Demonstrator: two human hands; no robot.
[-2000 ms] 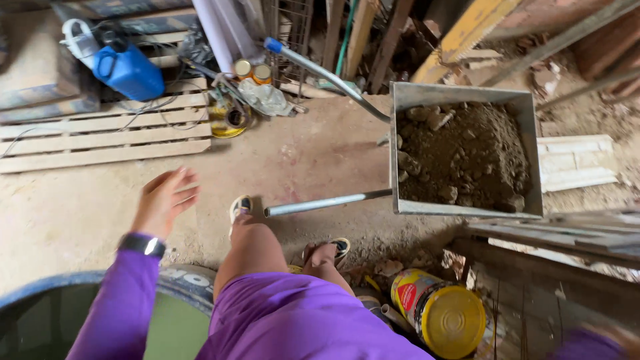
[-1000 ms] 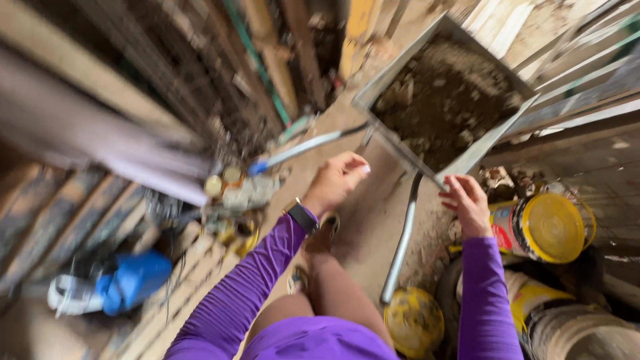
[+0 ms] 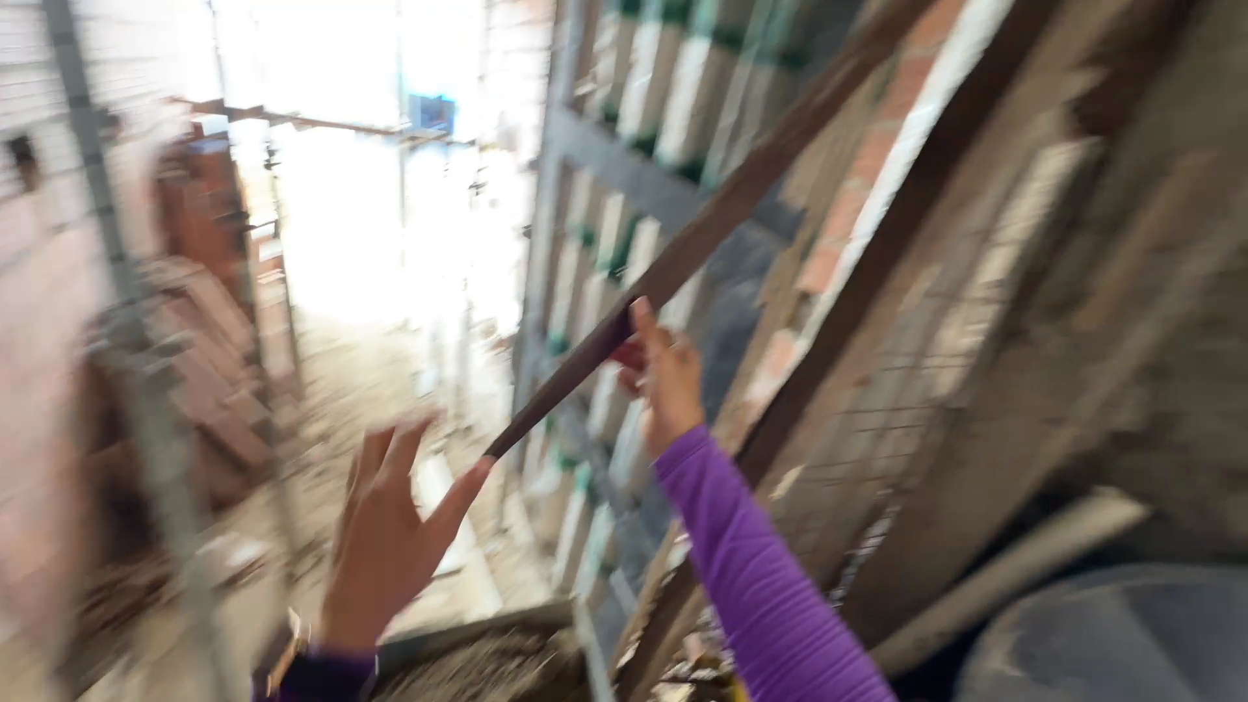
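A long, dark wooden strip (image 3: pixel 717 210) slants from the upper right down toward the middle. My right hand (image 3: pixel 668 375) is at the strip's underside, its index finger raised along it and the other fingers partly curled behind; a firm grip cannot be made out. My left hand (image 3: pixel 390 531) is spread, palm forward, with the thumb tip at or very near the strip's lower end. It wears a dark wristband. Below both hands, the metal tray of the wheelbarrow (image 3: pixel 583 648) shows at the bottom edge, with dark soil (image 3: pixel 487 668) in it.
A grey metal frame gate (image 3: pixel 624 166) with pale and green panels stands behind the strip. Boards (image 3: pixel 907 263) lean along the right. A grey metal pole (image 3: pixel 161 439) rises at the left before stacked bricks (image 3: pixel 210 361). A dark rounded container (image 3: pixel 1111 634) sits lower right.
The view has swung up from the floor toward a bright opening. Both hands, earlier close to the wheelbarrow tray, are now raised at the dark strip.
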